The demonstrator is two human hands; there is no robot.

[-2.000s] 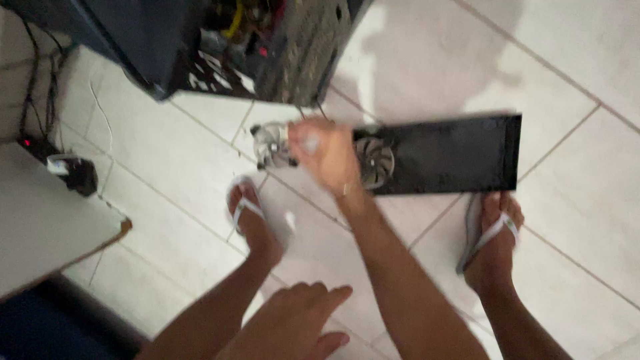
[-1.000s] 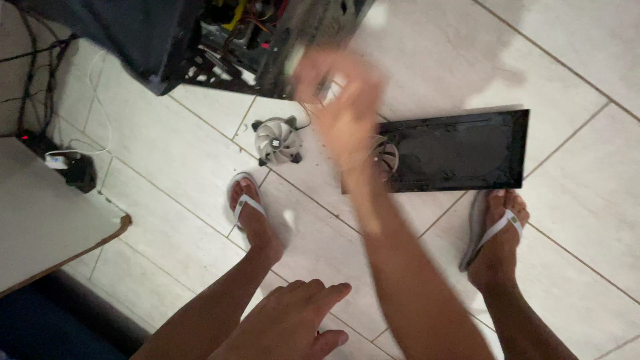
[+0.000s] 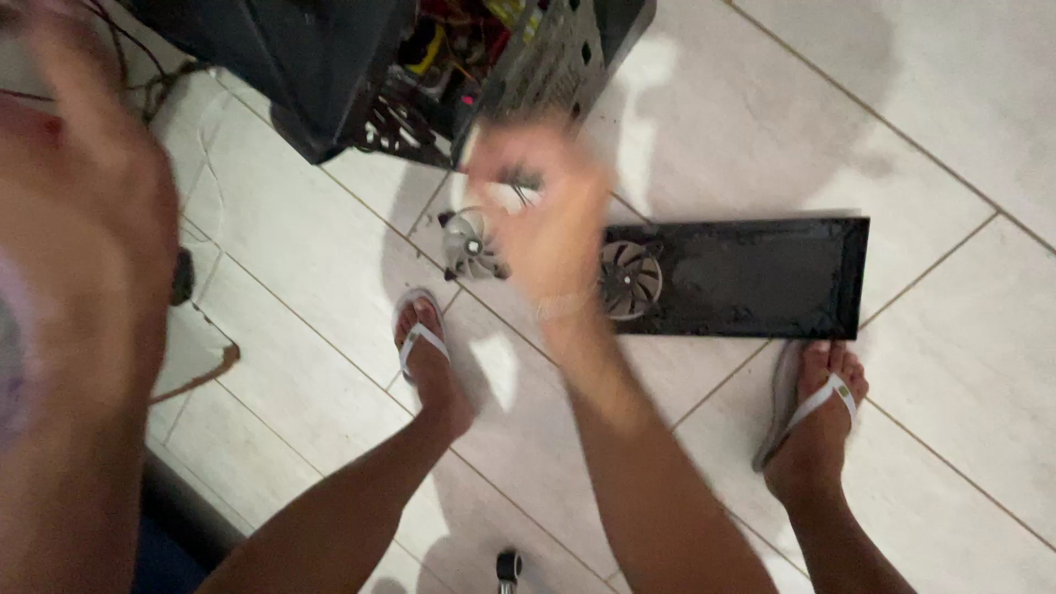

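My right hand (image 3: 540, 206), blurred, is held over the floor near the computer case (image 3: 338, 74). Its fingers are curled; a small dark thing shows at them, too blurred to name, and a firm hold cannot be made out. Raised close to the camera at far left is my left hand (image 3: 99, 181), also blurred, its fingers partly out of frame. A pale computer fan (image 3: 474, 246) with dark corner mounts lies on the tiles, partly behind my right hand. To the right lies a black rectangular panel (image 3: 759, 276), with a second round fan (image 3: 629, 280) at its left end.
The case has coloured wires (image 3: 425, 49) and a red light inside. Cables (image 3: 157, 82) run at upper left, above a pale board with a worn edge (image 3: 202, 371). My sandalled feet (image 3: 425, 338) flank the work. A black-and-silver object (image 3: 508, 568) shows at the bottom edge.
My left hand has gone from the bottom middle up to the far left, close to the camera. My right hand has moved from over the panel's left part toward the case side.
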